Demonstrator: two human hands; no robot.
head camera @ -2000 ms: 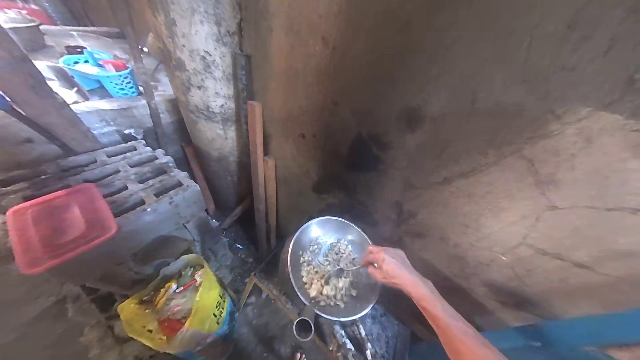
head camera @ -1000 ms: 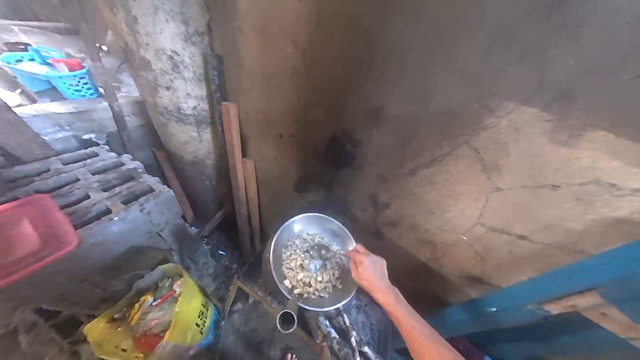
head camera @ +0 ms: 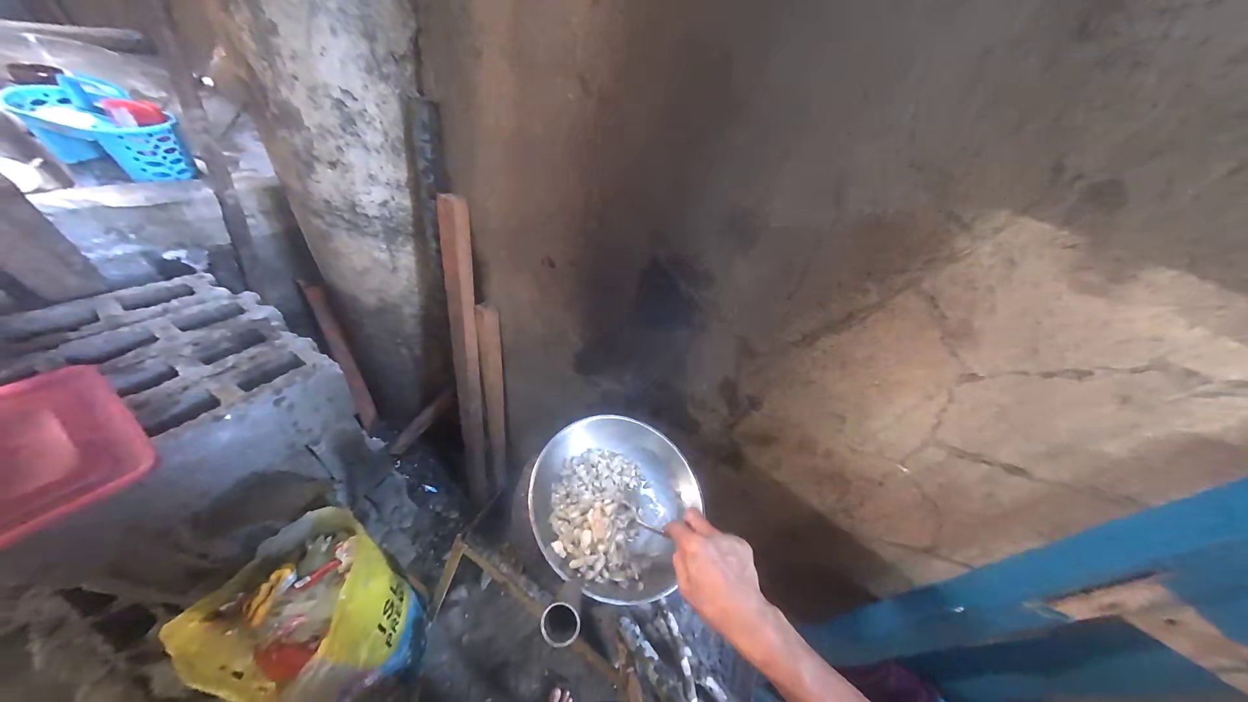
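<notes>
A round metal pan (head camera: 680,487) stands low against the wall, with small pale chopped pieces of food (head camera: 597,517) over its left and middle part. From the lower right my right hand (head camera: 717,570) reaches over the pan's right rim, its fingers closed on the thin handle of a metal spoon or similar utensil (head camera: 648,526), whose head is among the pieces. The pan's short hollow handle (head camera: 561,624) points toward me, and no hand is on it. Charred firewood (head camera: 668,653) lies under the pan. My left hand is out of view.
A yellow plastic sack of rubbish (head camera: 366,604) stands at lower left, below a red plastic lid or tray (head camera: 73,448) and hollow concrete blocks (head camera: 185,341). Wooden boards (head camera: 460,341) lean on the wall. Blue-painted wood (head camera: 1033,585) crosses the lower right. Blue baskets (head camera: 146,146) sit at upper left.
My right hand stays at the pan's right side with the utensil. The pieces, more widely spread two seconds ago, now lie more to the left in the pan. The view has shifted somewhat.
</notes>
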